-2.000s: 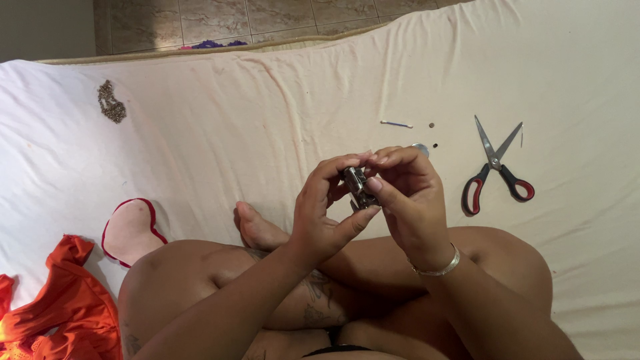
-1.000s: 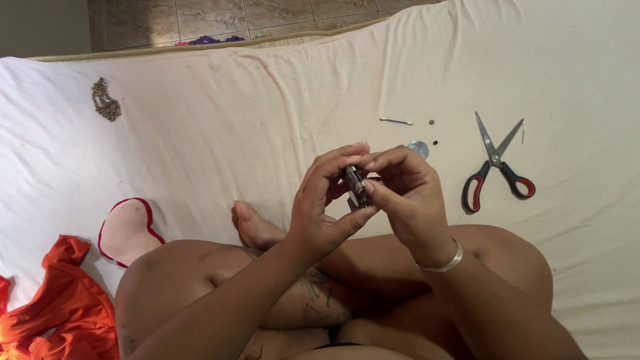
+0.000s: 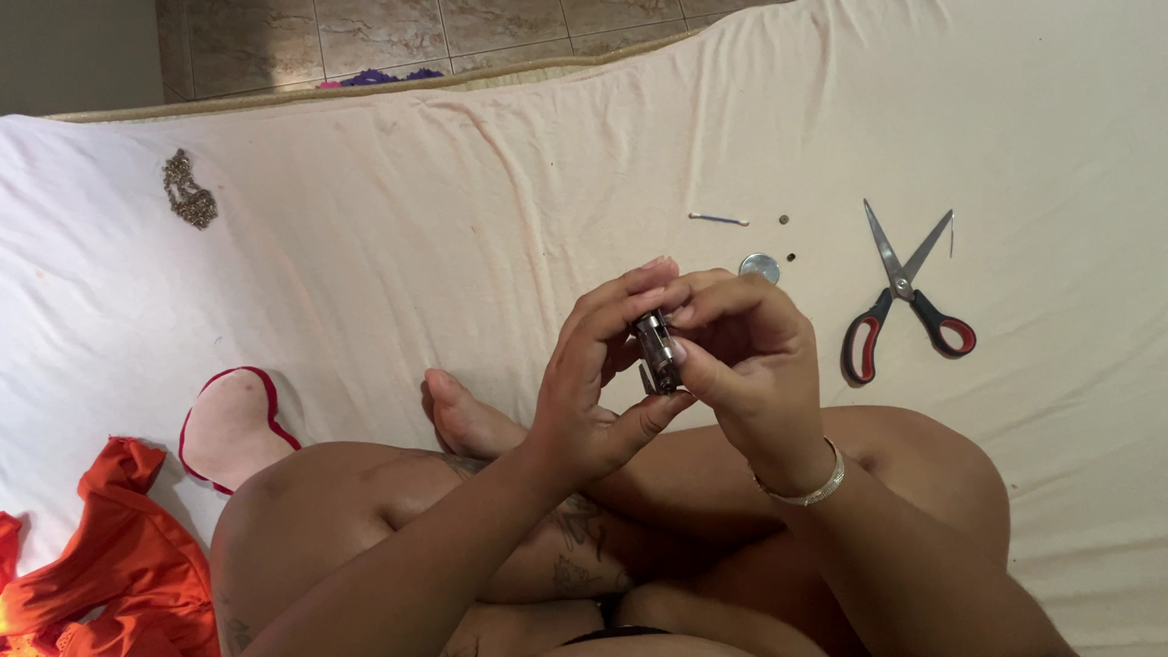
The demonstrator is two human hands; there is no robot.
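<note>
A small dark metal mechanism (image 3: 657, 351), its exact kind unclear, is held upright between both hands above my crossed legs. My left hand (image 3: 598, 374) grips it from the left, fingertips at its top and thumb at its lower end. My right hand (image 3: 757, 365) pinches its right side with thumb and forefinger; a bracelet is on that wrist. Just beyond the right hand lies a round silvery disc (image 3: 760, 266), partly covered by the hand. Two tiny round parts, one brownish (image 3: 784, 219) and one dark (image 3: 791, 257), rest near the disc.
Open scissors (image 3: 902, 287) with black and red handles lie at right, a needle-like piece (image 3: 952, 234) by one tip. A cotton swab (image 3: 719, 219) is beyond my hands. At left are a heaped chain (image 3: 189, 192), a red-edged pink pad (image 3: 230, 427) and orange cloth (image 3: 137, 557) on the sheet.
Both hands keep their hold on the mechanism with only small finger shifts. The silvery disc, mostly hidden two seconds ago, shows more beside the right hand.
</note>
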